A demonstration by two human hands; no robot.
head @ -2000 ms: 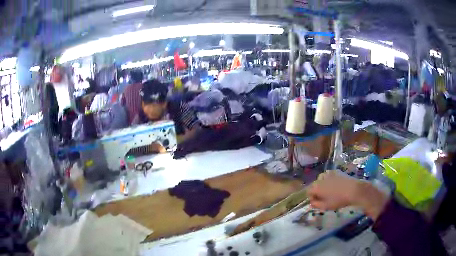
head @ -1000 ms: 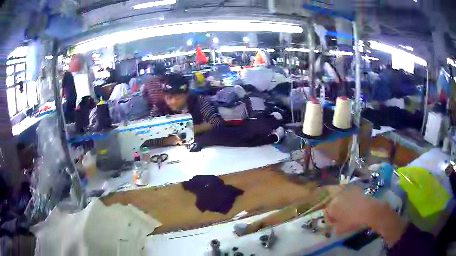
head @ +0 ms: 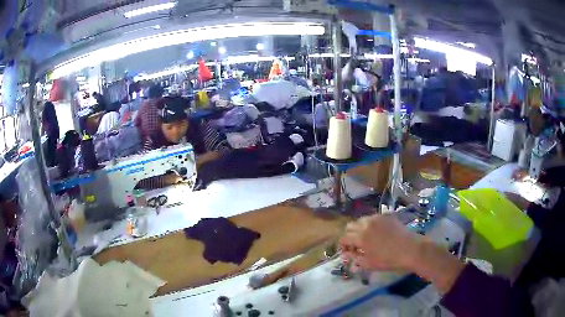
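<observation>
My right hand (head: pixel 381 244) is over the top of the white sewing machine head (head: pixel 322 294), at its small metal fittings. Its fingers are bent together close to a thread guide; thread, if any, is too fine to see, and I cannot tell whether the fingers hold something. The bobbin winder and thread guides (head: pixel 284 293) stand on the machine top. The needle area is out of the picture. My left hand is not in view. Two cream thread cones (head: pixel 339 137) stand on the stand behind the machine.
Cream stacked panels (head: pixel 93 291) lie at the left front. A dark purple fabric piece (head: pixel 223 239) lies on the brown board (head: pixel 291 229). A person (head: pixel 176 127) works at another white machine (head: pixel 139 173) opposite. A neon yellow item (head: pixel 495 218) is at the right, beside a blue bottle or spool (head: pixel 438 201).
The view first shifts one way, then back. My right hand stays over the machine top and is now lower, closer to the metal fittings, than two seconds ago.
</observation>
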